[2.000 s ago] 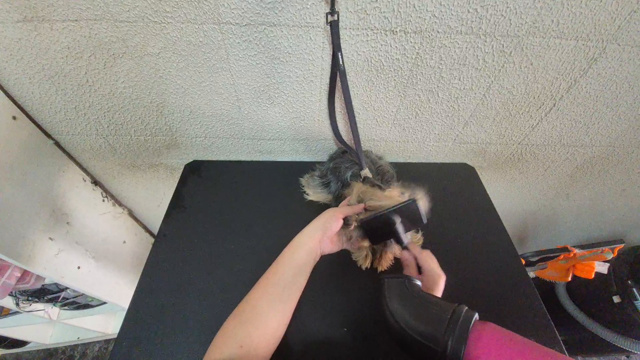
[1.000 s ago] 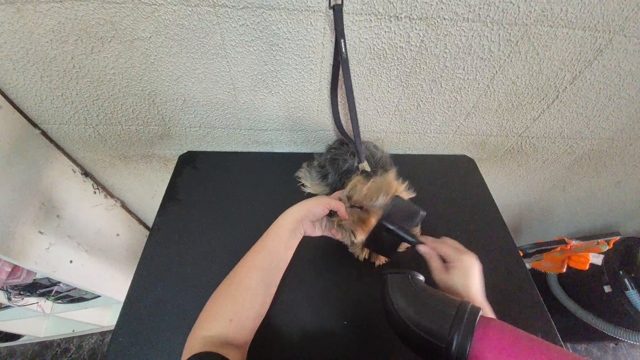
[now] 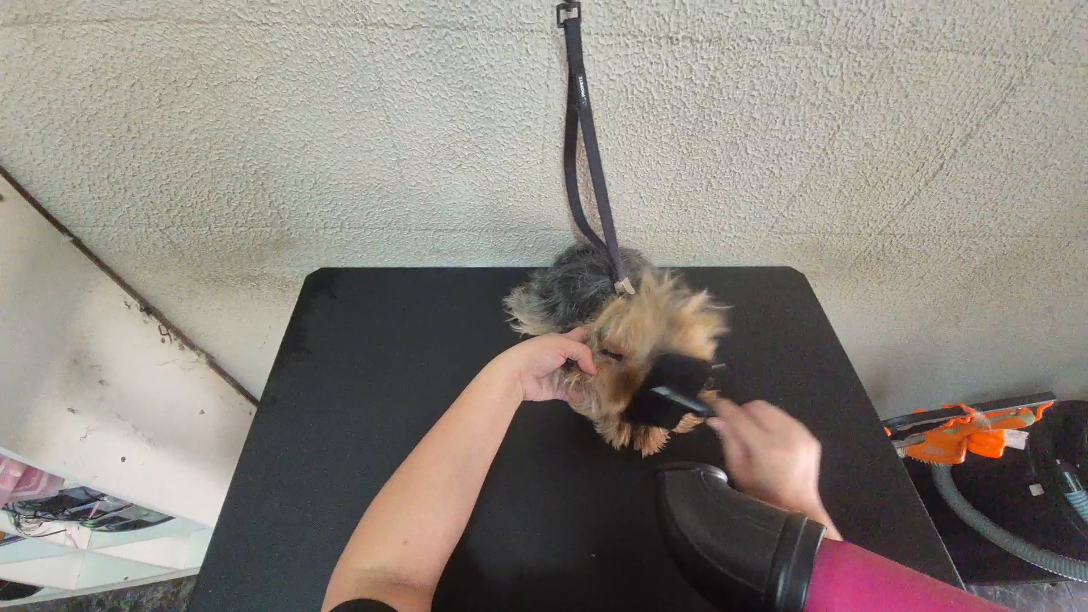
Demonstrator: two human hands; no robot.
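Note:
A small dog with grey and tan fur is on a black grooming table, at its far edge. A dark strap loop hangs from above and reaches the dog's neck. My left hand grips the fur at the dog's muzzle and chin. In my right hand is a black slicker brush, its head against the fur on the side of the dog's face; this hand is somewhat blurred. Below the brush, a black curved dryer nozzle on a magenta hose points toward the dog.
A textured light wall rises right behind the table. To the left are a pale panel and white shelves with cables. On the right lie an orange item and a grey corrugated hose.
My right hand has moved the brush about over the side of the dog's face. My left hand stays at the muzzle, and the dog's head has shifted slightly.

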